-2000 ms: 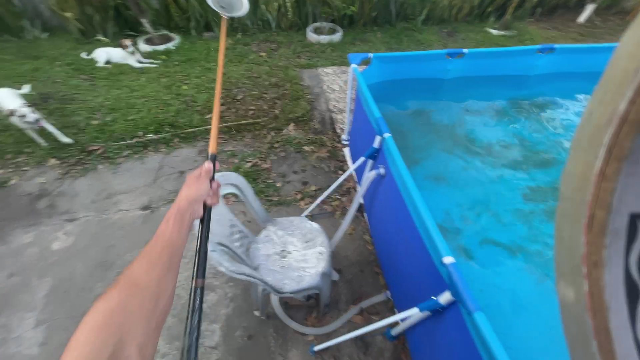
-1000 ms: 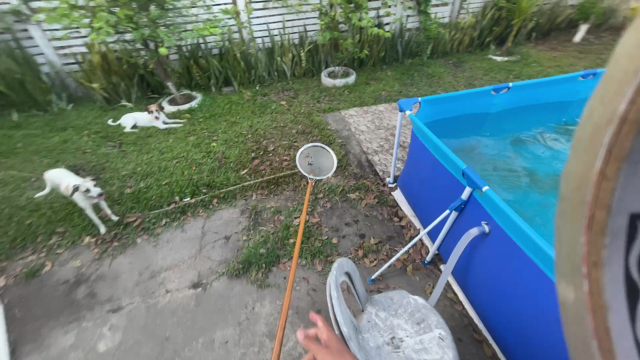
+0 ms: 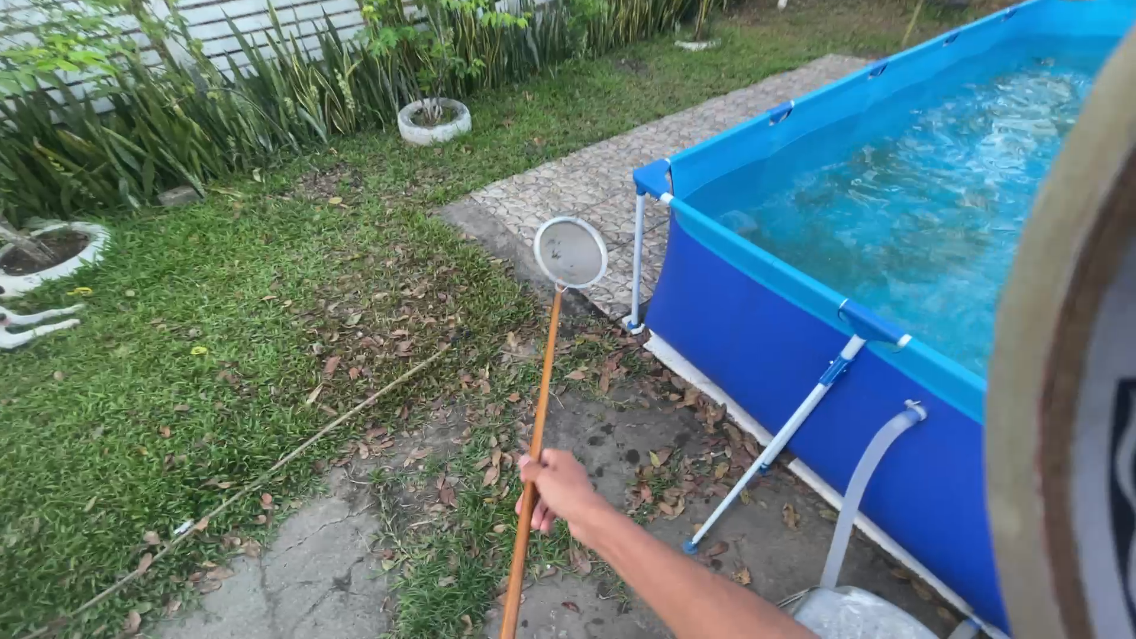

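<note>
My right hand [image 3: 557, 493] reaches in from the lower right, closed around the orange pole [image 3: 545, 390] of a skimmer net. The pole runs up from the bottom edge to a round mesh head with a pale rim [image 3: 571, 252]. Small dark bits lie on the mesh. In view, the head appears over the edge of the stone-patterned paving, left of the near corner of the blue frame pool [image 3: 754, 293]. Water [image 3: 932, 204] fills the pool. My left hand is out of view.
A diagonal pool brace [image 3: 772, 448], a grey hose [image 3: 865, 488] and a plastic chair [image 3: 856, 614] are at the lower right. A long thin stick or pole [image 3: 293, 453] crosses the grass edge. White-rimmed planters [image 3: 435, 122] stand beyond. A large blurred round object [image 3: 1047, 355] blocks the right edge.
One second ago, my right hand's fingers were apart beside the orange pole; now they grip it. Earlier, my left hand held the pole's black section. The view has shifted.
</note>
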